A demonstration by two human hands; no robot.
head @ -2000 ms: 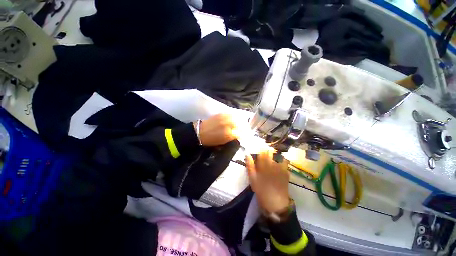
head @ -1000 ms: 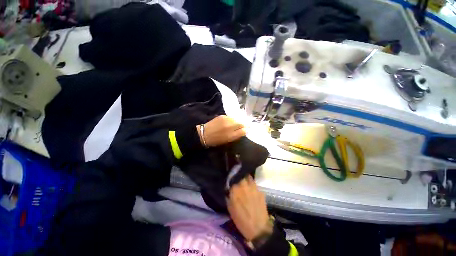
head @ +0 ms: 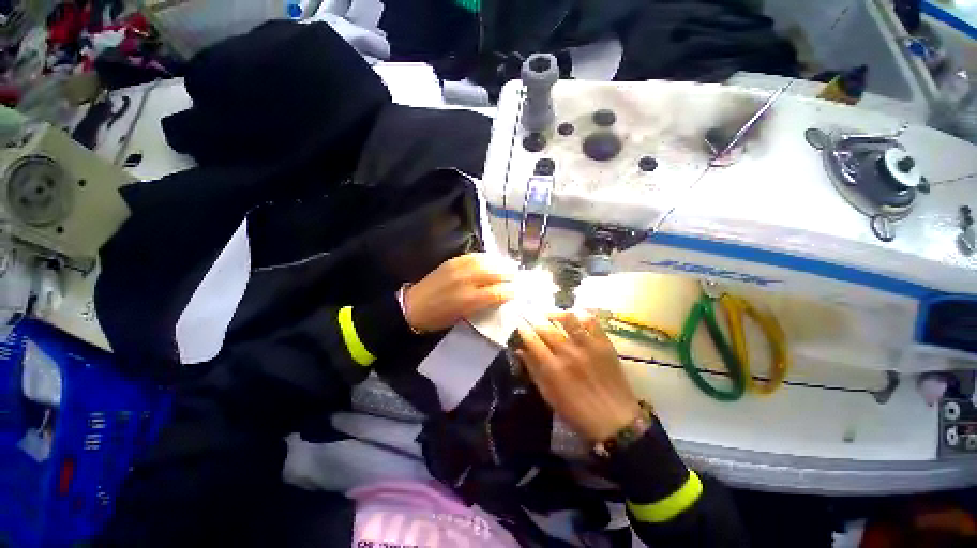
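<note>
The black garment panels point(head: 289, 225) lie heaped left of the sewing machine and hang over the table's front edge. A white garment panel point(head: 459, 366) lies on black cloth between my hands. My left hand point(head: 455, 293) pinches the cloth just left of the needle area. My right hand point(head: 579, 369) presses and grips the cloth edge below the needle, fingertips close to my left hand's. Bright lamp glare hides the presser foot, needle and fingertips. The white sewing machine point(head: 664, 182) has a blue stripe.
Scissors with green and yellow handles point(head: 739, 348) lie right of the needle. A second beige machine point(head: 54, 198) stands far left. A blue plastic basket point(head: 96, 428) is at lower left. More dark cloth point(head: 696, 43) lies behind the machine. Pink cloth point(head: 429, 519) shows at the bottom.
My right hand has moved up from the lower cloth to the needle area. The white panel between my hands has come into view. The view has shifted, so the machine appears further left.
</note>
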